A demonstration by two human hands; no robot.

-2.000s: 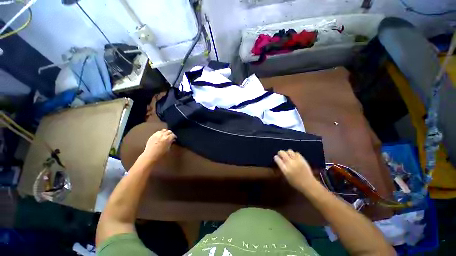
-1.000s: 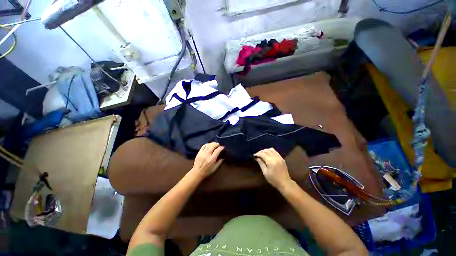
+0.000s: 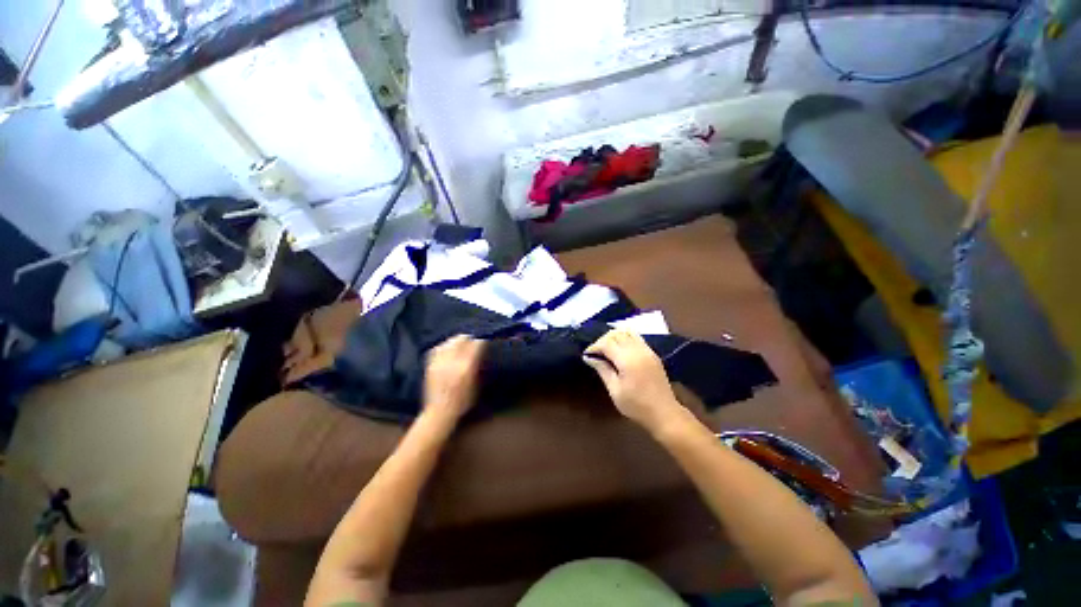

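The black garment [image 3: 391, 344] lies bunched over the padded brown arm [image 3: 320, 457], its white inner side with black strips turned up at the back. My left hand [image 3: 453, 377] is on the black cloth near its front edge, blurred, its fingertips hard to make out. My right hand [image 3: 628, 368] pinches the black cloth between thumb and fingers, right of my left hand. The iron [image 3: 788, 462] rests on the brown table at the right, partly hidden by my right forearm.
A blue basket [image 3: 1003, 536] with white scraps stands at the right, below the wrapped hose [image 3: 963, 320]. A grey padded board [image 3: 913, 225] lies over yellow cloth. Red, pink and black cloth pieces [image 3: 593, 173] lie in the white trough behind. A tan board [image 3: 113, 439] is at the left.
The black panel, spread flat at first, is now gathered up in front of me. My hands have come closer together. The view has shifted, and the iron shows in a different place.
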